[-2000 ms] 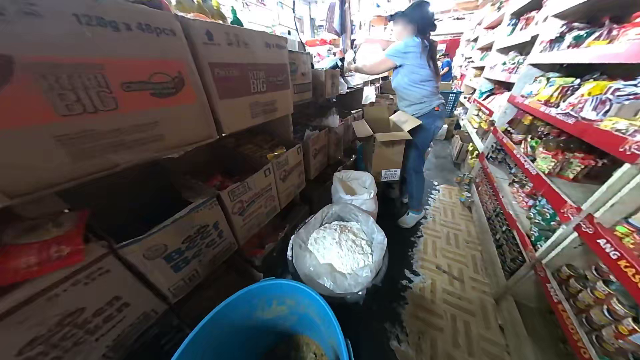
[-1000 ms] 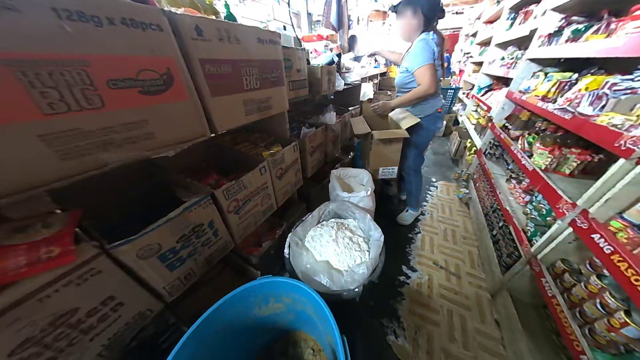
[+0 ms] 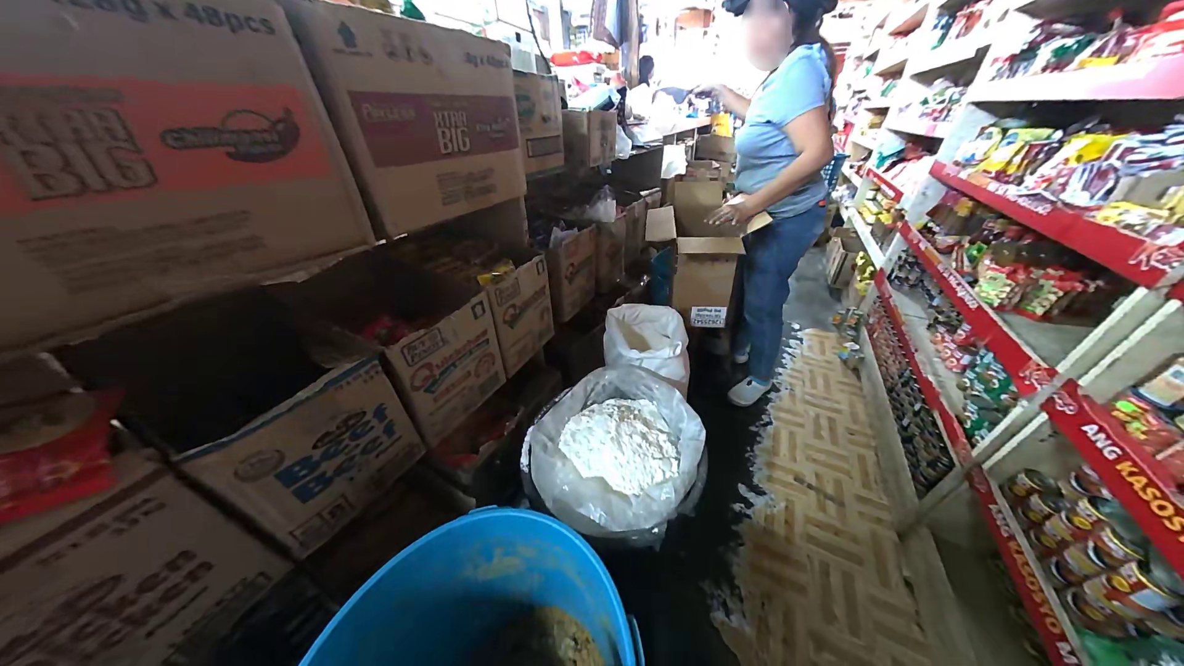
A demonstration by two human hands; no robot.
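Neither of my hands is in the head view. A blue plastic bucket [image 3: 490, 592] stands lowest and nearest, with some brownish contents at its bottom. Just beyond it, a clear plastic bag [image 3: 684, 435] lines a dark round container and holds a heap of white powder [image 3: 622, 446]. A white sack [image 3: 647, 335] with its mouth rolled open stands behind the bag. Farther on, an open cardboard box [image 3: 705, 277] stands upright beside another person [image 3: 786, 139], whose one hand is over its flaps.
Stacked cardboard cartons [image 3: 435, 120] line the left side, above open boxes [image 3: 305, 453] of packets. On the right, store shelves [image 3: 1045, 213] hold packets and jars [image 3: 1110, 555]. A worn patterned floor covering [image 3: 832, 499] runs along the aisle between them.
The other person has turned from reaching toward the left-hand counter and now has a hand lowered over the open box. The bucket, bag and sack have not plainly moved.
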